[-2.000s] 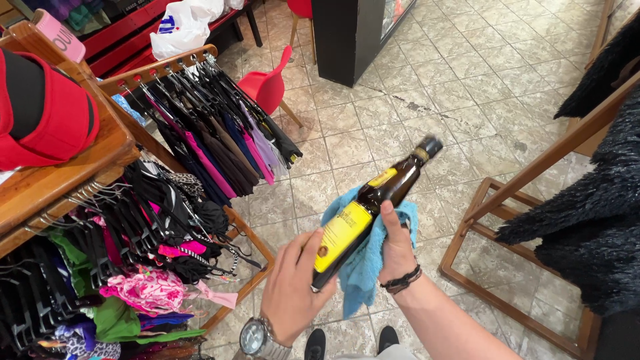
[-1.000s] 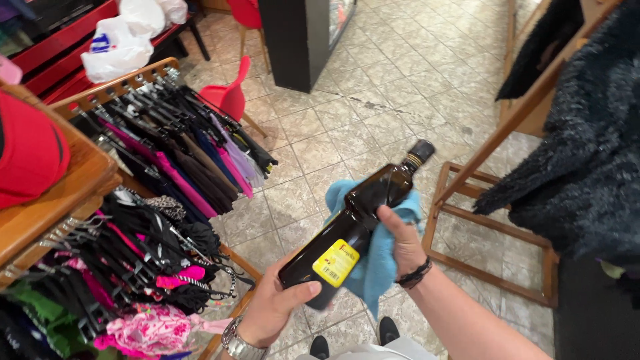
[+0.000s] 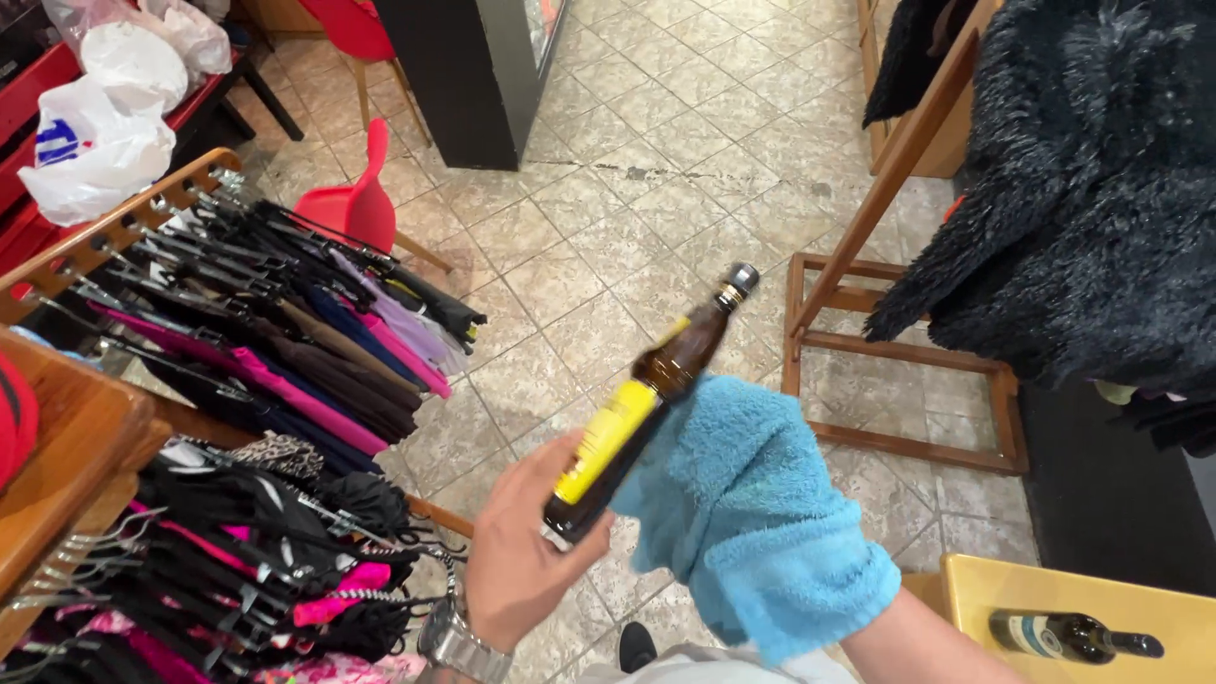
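A brown glass bottle (image 3: 676, 359) with a yellow label and dark cap is tilted, its neck toward the upper right. My left hand (image 3: 532, 541), a metal watch at the wrist, grips the bottle's lower end. A light blue terry cloth (image 3: 760, 503) drapes over my right hand (image 3: 741, 475) and hides its fingers. The cloth lies against the bottle's right side; how the hidden fingers are placed does not show.
Clothes on hangers (image 3: 285, 323) fill the wooden racks at left, beside a wooden counter (image 3: 71, 446). A red chair (image 3: 356, 204) stands behind. Black furry garments (image 3: 1092, 190) hang from a wooden rack (image 3: 912, 351) at right. Another dark bottle (image 3: 1064, 636) lies on a yellow tabletop (image 3: 988, 575) at lower right.
The cloth, earlier behind the bottle with my right hand's fingers showing, now covers that hand. My right hand no longer visibly grips the bottle. The yellow tabletop and its bottle have come into view.
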